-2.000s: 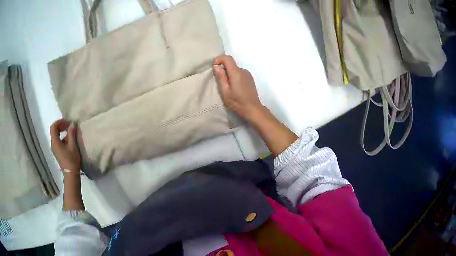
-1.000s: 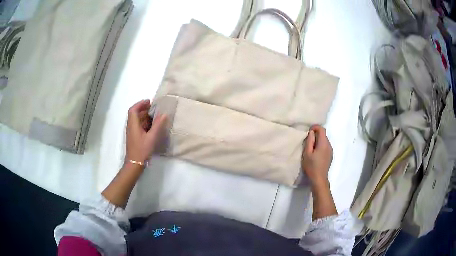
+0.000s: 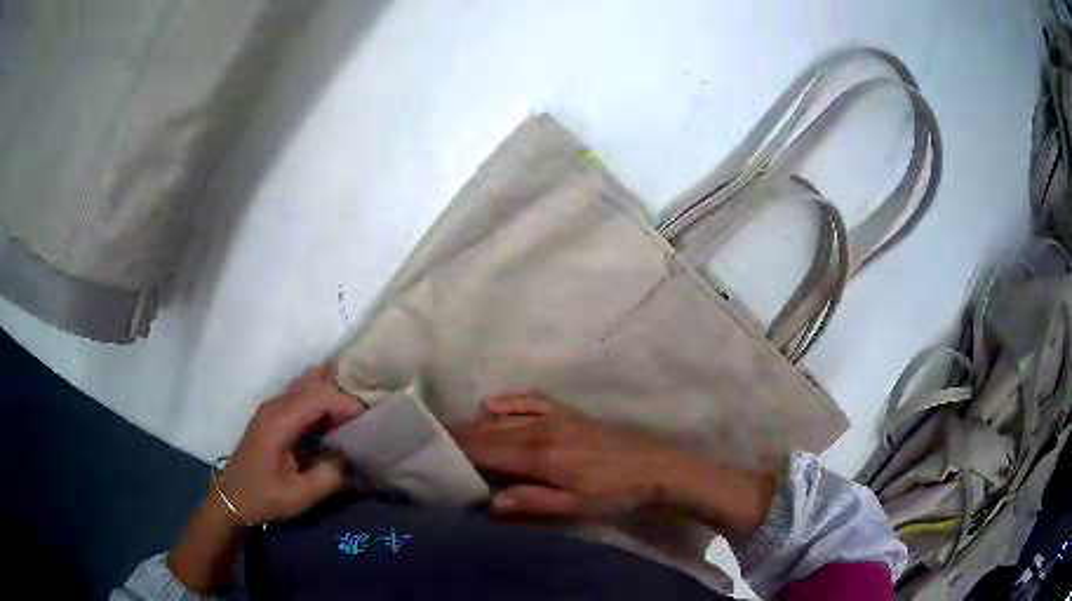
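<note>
A beige tote bag (image 3: 564, 294) lies tilted on the white table, its two handles (image 3: 888, 153) pointing to the upper right. A grey-taupe corner patch (image 3: 394, 434) shows at the lower left end of its folded base. My left hand (image 3: 282, 452) pinches the bag's edge beside this patch, thumb and fingers bent around it. My right hand (image 3: 558, 452) lies over the folded base with its fingers stretched towards the patch; whether it grips any cloth is not clear. The near part of the base is hidden by my right forearm and the dark apron.
A folded bag stack (image 3: 94, 153) with a grey-taupe patch lies at the left. A crumpled pile of bags (image 3: 999, 411) with loose straps and a bit of yellow is at the right edge. The white table's curved edge (image 3: 106, 382) runs along the lower left, with dark floor beyond.
The bag has turned, so its handles now point to the upper right, and it is nearer my body. My right hand has moved from the bag's right edge onto the base, closer to my left hand.
</note>
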